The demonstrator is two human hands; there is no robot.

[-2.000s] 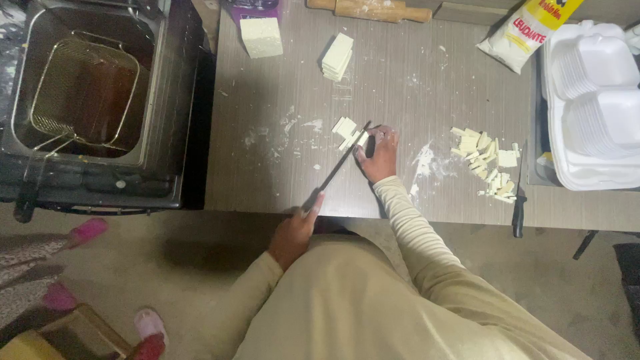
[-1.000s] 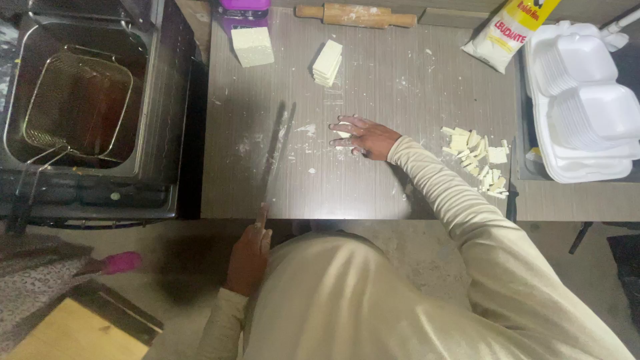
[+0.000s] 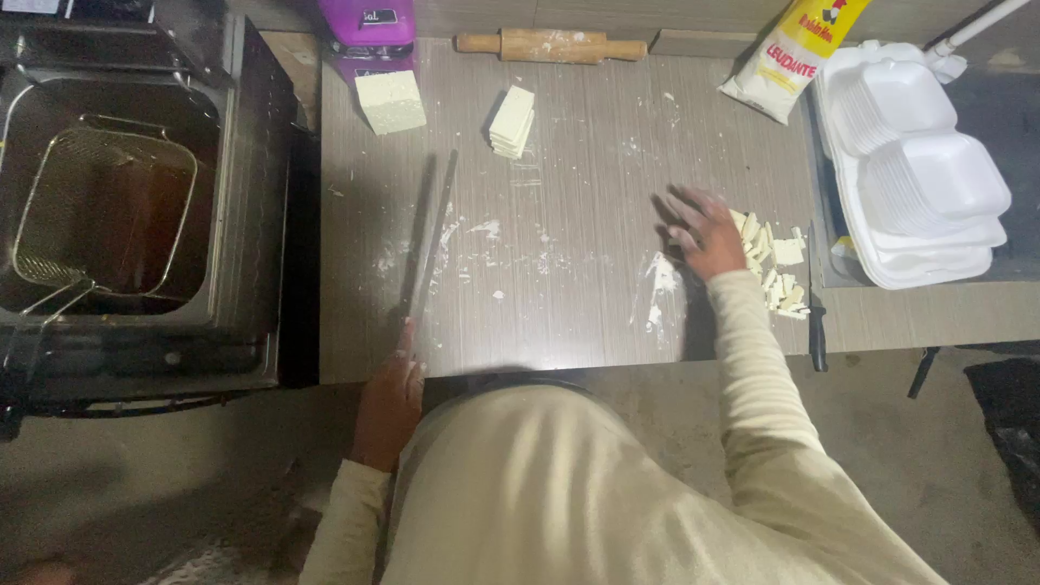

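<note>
My left hand (image 3: 390, 406) is closed around the handle of a long knife (image 3: 436, 236), its blade pointing away from me over the counter. My right hand (image 3: 703, 231), floury and with its fingers apart, is just left of a pile of cut white cheese sticks (image 3: 782, 288); nothing shows in it. A stack of cheese slices (image 3: 512, 122) stands near the back, with a larger cheese block (image 3: 391, 101) to its left. A second knife (image 3: 816, 325) with a black handle lies right of the pile, its handle over the front edge.
A deep fryer (image 3: 215, 268) with a wire basket (image 3: 106, 207) stands at left. Along the back are a purple container (image 3: 370, 28), a wooden rolling pin (image 3: 552, 46) and a flour bag (image 3: 792, 61). White foam containers (image 3: 934, 175) are stacked at right. Flour marks the counter (image 3: 569, 325).
My right hand has moved right, from the middle of the counter to the pile. The cheese pieces seen at the middle two seconds ago are gone from there. My left hand still holds the knife.
</note>
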